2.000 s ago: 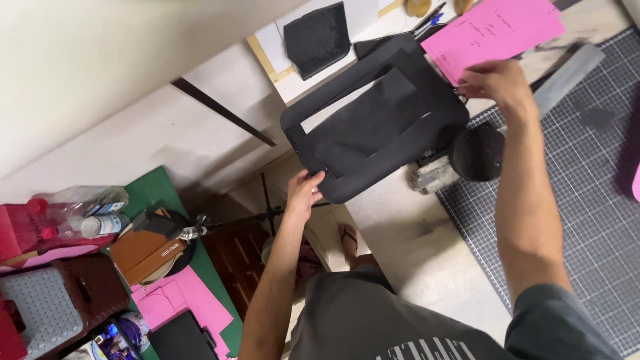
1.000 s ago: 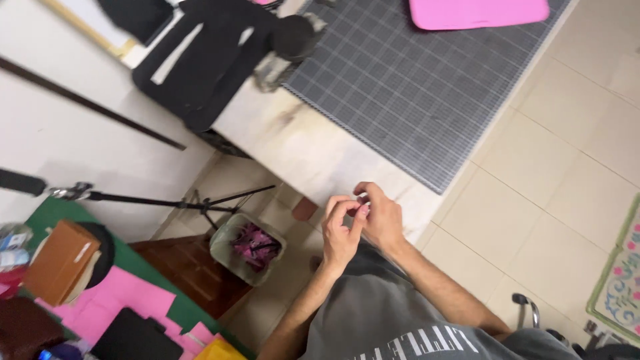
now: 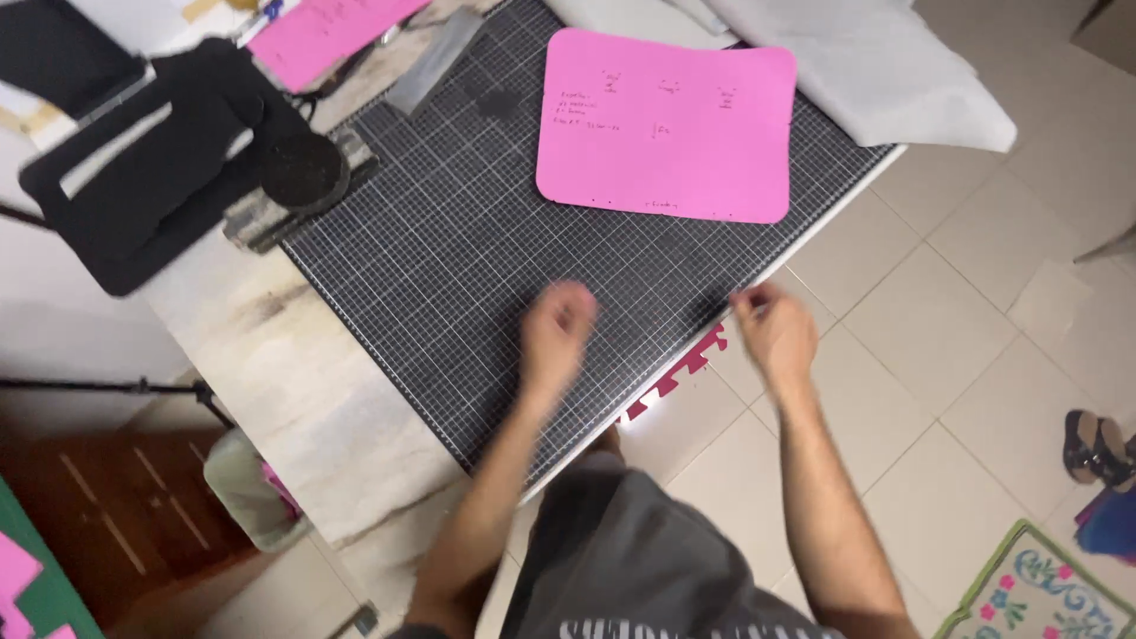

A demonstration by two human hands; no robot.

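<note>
My left hand (image 3: pixel 557 333), blurred and with its fingers curled, is above the dark gridded cutting mat (image 3: pixel 426 257). By the mat's front right edge, my right hand (image 3: pixel 774 328) has thumb and finger pinched together; whether something small is between them cannot be told. Beyond both hands lies a pink sheet with rounded corners and handwriting (image 3: pixel 666 160), touched by neither. Black cut panels (image 3: pixel 133 195) lie at the left, beside a round black disc (image 3: pixel 304 170) that rests on a stained metal bar or block.
White sheeting (image 3: pixel 870 71) hangs over the mat's far right corner. A second pink sheet (image 3: pixel 333 35) and a grey strip (image 3: pixel 435 62) lie at the back. Below the marble-look tabletop (image 3: pixel 337 435) stand a waste bin (image 3: pixel 253 488) and a tripod leg (image 3: pixel 106 385).
My hands have come apart from each other and are now over the mat and its edge. Two seconds ago they were at the black panels. The view has swung right.
</note>
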